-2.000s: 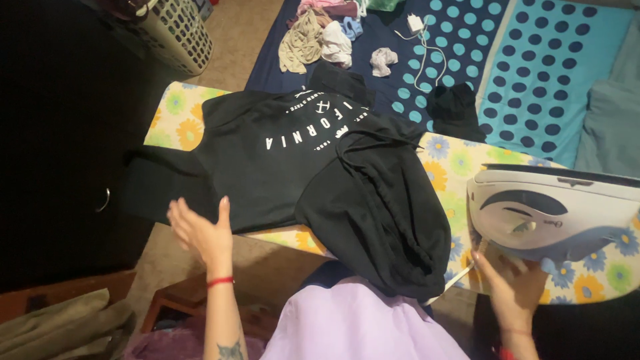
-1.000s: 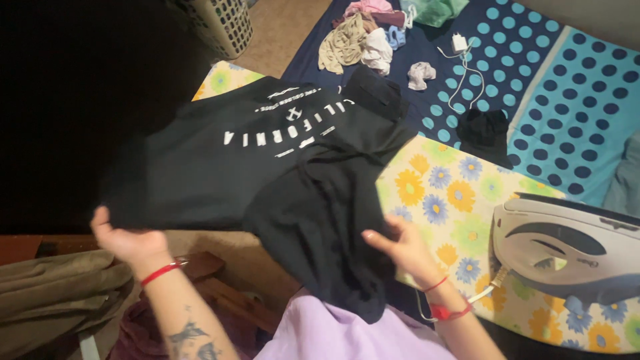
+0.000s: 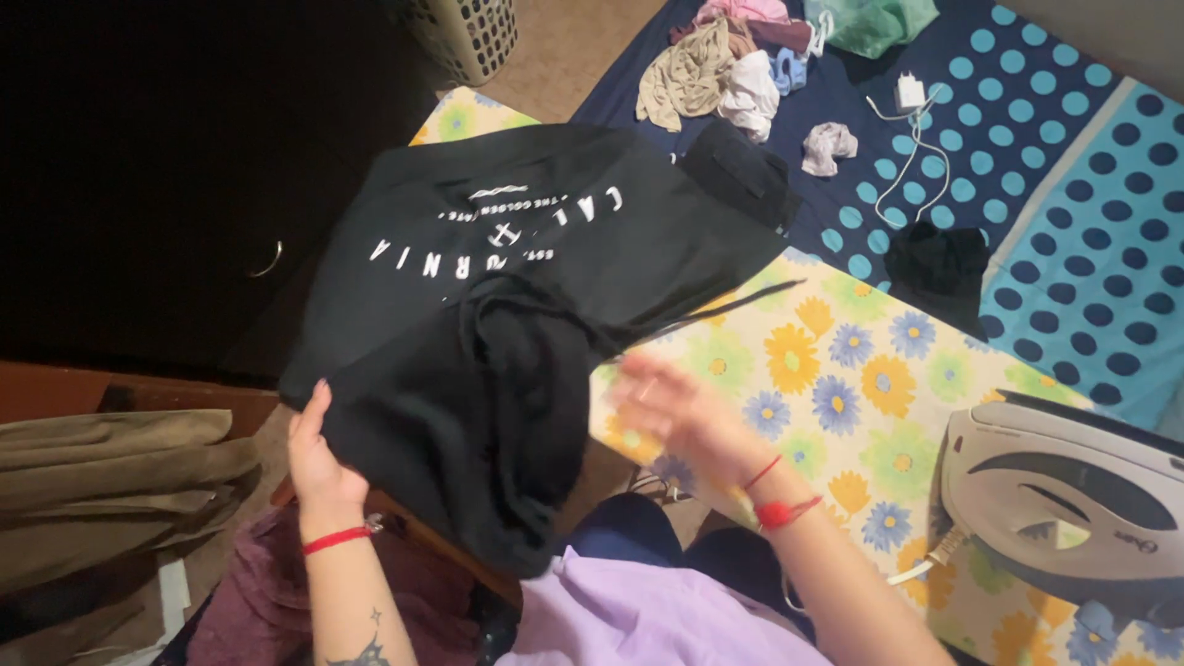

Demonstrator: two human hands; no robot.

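Note:
A black hooded sweatshirt point(image 3: 573, 222) with white print lies across a floral-covered ironing board point(image 3: 832, 370). Its hood point(image 3: 453, 416) hangs over the near edge, and a drawstring reaches right across the board. My left hand point(image 3: 319, 453) is at the garment's lower left edge, fingers against the dark cloth; how firmly they grip is hidden. Just right of the hood, my right hand point(image 3: 666, 402) is blurred above the board's near edge, with nothing seen in it. A grey and white clothes iron point(image 3: 1064, 504) with a white cord rests on the board at the right.
Beyond the board, a dotted bedspread point(image 3: 1036, 139) holds crumpled clothes point(image 3: 689, 74), a white charger point(image 3: 910, 92) with its cable and a black cloth point(image 3: 939, 268). A laundry basket point(image 3: 472, 37) stands at the top. Brown folded fabric point(image 3: 111, 490) is at lower left.
The sweatshirt has been turned and shifted on the board, and its drawstring now stretches to the right. My right hand, beside the iron two seconds ago, is now near the hood.

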